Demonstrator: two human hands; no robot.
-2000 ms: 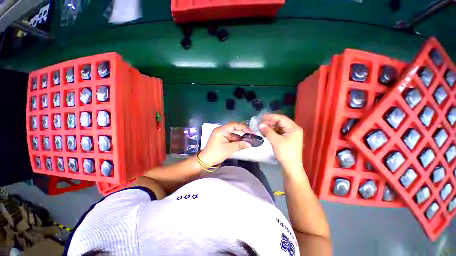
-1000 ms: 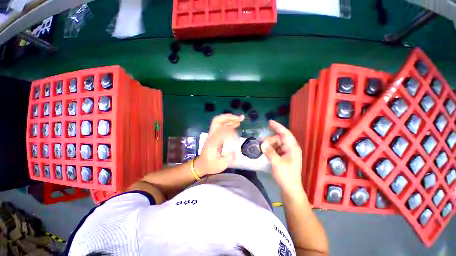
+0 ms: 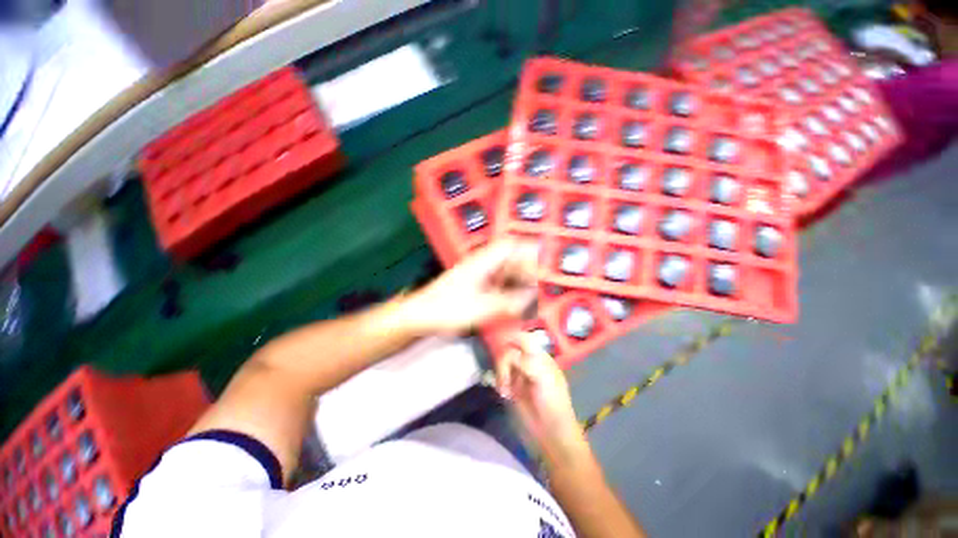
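Observation:
The askew red tray holds many dark units with pale faces and lies on the right red tray stack. My left hand is at the near left corner of the askew tray, fingers bent and blurred. A dark spot shows between its fingers; I cannot tell if it is a unit. My right hand is just below, at the near edge of the lower tray, fingertips beside a unit. Blur hides whether it holds anything. White sheets lie near my lap.
Another red tray stack stands across the bench. The left stack is cut off at the lower left. A further filled tray is at the upper right, near a person's purple sleeve. Yellow-black tape marks the grey floor.
The view has swung to the right. Both hands have moved from over the white sheets to the right tray stack. The dark unit at my right fingers is no longer clearly visible.

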